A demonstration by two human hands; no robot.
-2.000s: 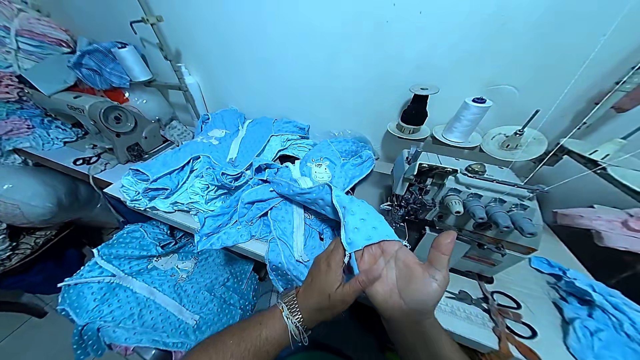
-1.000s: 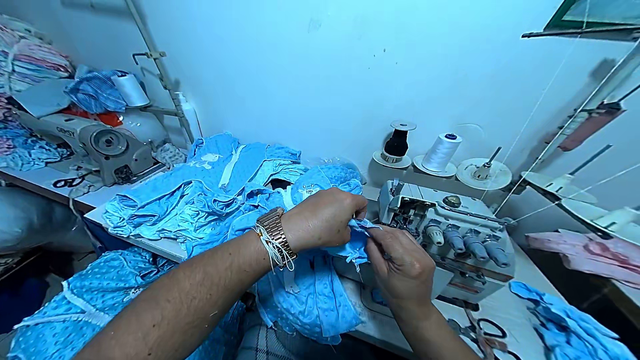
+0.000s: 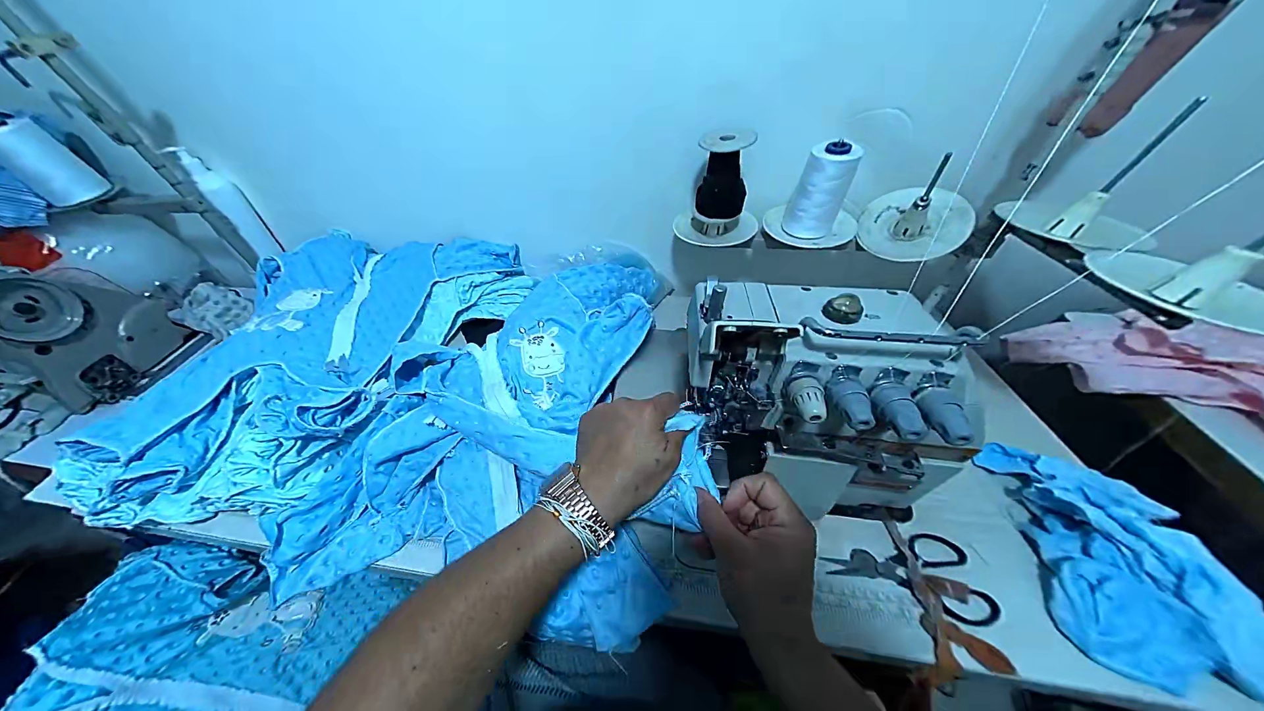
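Observation:
An overlock sewing machine (image 3: pixel 839 385) stands right of centre on a white table. At its needle area, my left hand (image 3: pixel 632 449), with a watch and string bracelets on the wrist, pinches the blue fabric piece (image 3: pixel 691 484) from the left. Lower down, my right hand (image 3: pixel 760 543) grips the near edge of that piece between thumb and fingers. The piece joins or overlaps a blue dotted garment (image 3: pixel 578 326) with a giraffe motif; which of these cannot be told. The needle and presser foot are too small to make out.
More blue garments (image 3: pixel 296 415) lie heaped on the left, one hanging at the table's front. Scissors (image 3: pixel 948 568) with black handles and a brown strip lie right of my right hand, beside blue fabric (image 3: pixel 1116 563). Thread cones (image 3: pixel 825 193) stand behind; another sewing machine (image 3: pixel 89 336) is far left.
Two seconds ago my right hand was open, palm up, near the fabric. Both hands now hold the blue fabric at the overlock machine's needle area. The view has moved closer.

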